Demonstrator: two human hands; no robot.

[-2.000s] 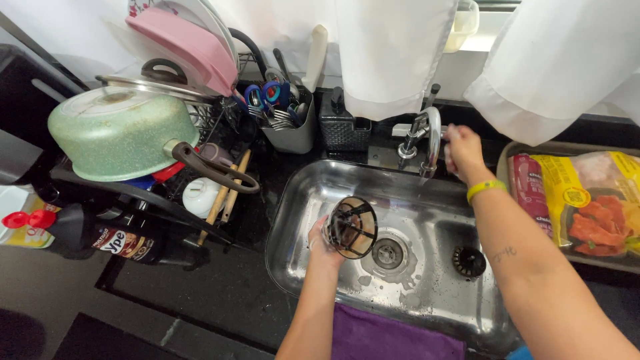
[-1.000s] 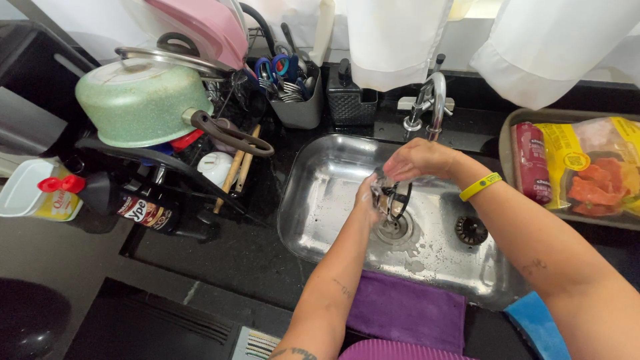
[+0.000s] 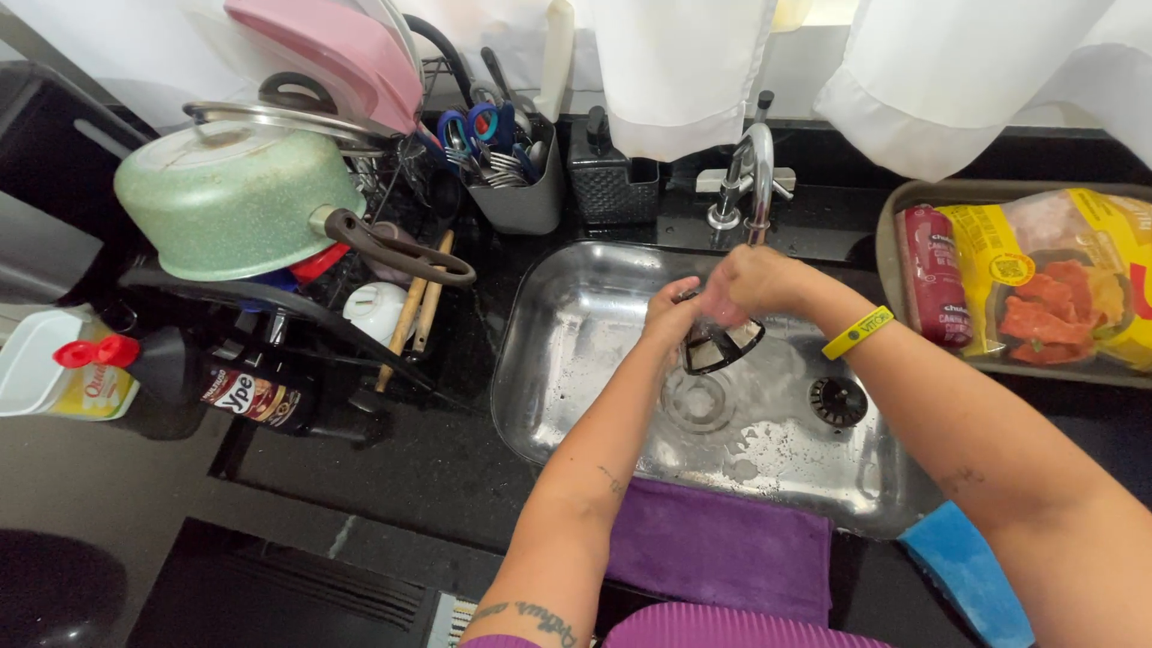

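Note:
My left hand (image 3: pixel 670 317) grips a round, black-framed mesh filter basket (image 3: pixel 723 346), tilted over the stainless steel sink (image 3: pixel 576 360). Against the basket's upper side is my right hand (image 3: pixel 742 283), directly below the chrome faucet (image 3: pixel 759 171); its fingers are partly hidden, so their hold is unclear. Water lies in the basin around the drain (image 3: pixel 697 400). The black sink strainer (image 3: pixel 838 402) rests on the basin floor, right of the basket.
Left stand a dish rack with a green pot (image 3: pixel 238 202) and a cutlery holder (image 3: pixel 522 193). A tray (image 3: pixel 891 261) of packaged food sits right. A purple cloth (image 3: pixel 720 549) and a blue cloth (image 3: pixel 972 571) lie at the front edge; a dark bottle (image 3: pixel 252 391) is far left.
My right hand has gone from beside the faucet to the filter basket below it. The basket, earlier held with its opening showing and my right hand away, now has both hands at it.

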